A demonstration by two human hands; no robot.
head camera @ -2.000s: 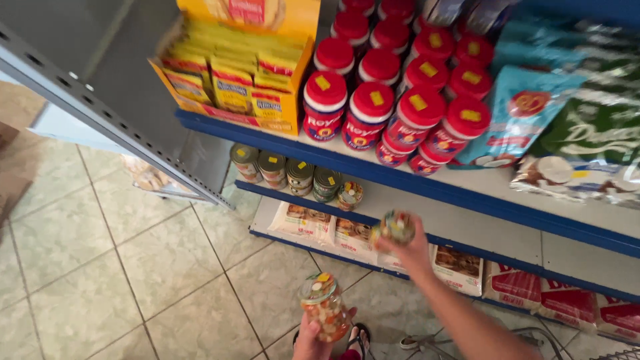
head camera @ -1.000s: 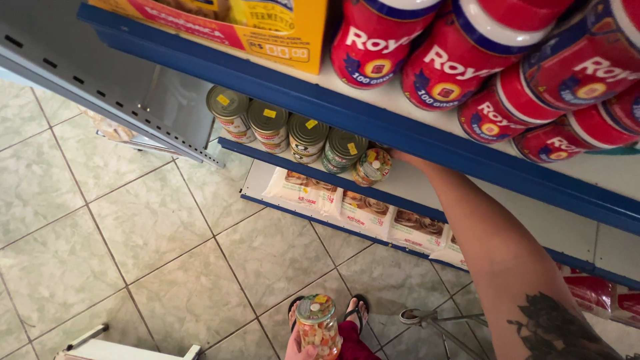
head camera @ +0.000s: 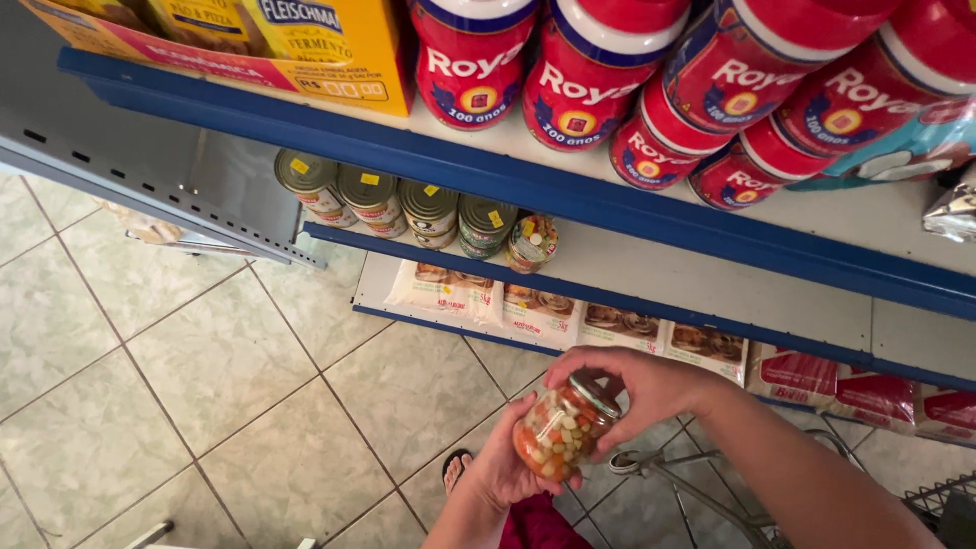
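Note:
A glass jar of mixed diced vegetables [head camera: 560, 435] is held tilted between both hands, below the shelves. My left hand [head camera: 515, 457] wraps around the jar's lower part. My right hand [head camera: 637, 389] grips it at the metal lid from above, thumb and fingers on opposite sides. On the middle shelf, one jar with a colorful lid [head camera: 534, 242] stands at the right end of a row of stacked cans [head camera: 427, 213]; yellow stickers mark their tops.
Red Royal jars [head camera: 583, 84] and a yellow box of yeast packets [head camera: 328, 61] fill the blue-edged upper shelf [head camera: 488, 171]. White bags [head camera: 534, 313] lie on the bottom shelf. A metal cart frame [head camera: 694, 488] stands at lower right, and a perforated upright [head camera: 168, 202] at left.
My right hand has come back from beside the jar on the middle shelf and now holds the lid end of the jar in my left hand. The held jar has become tilted.

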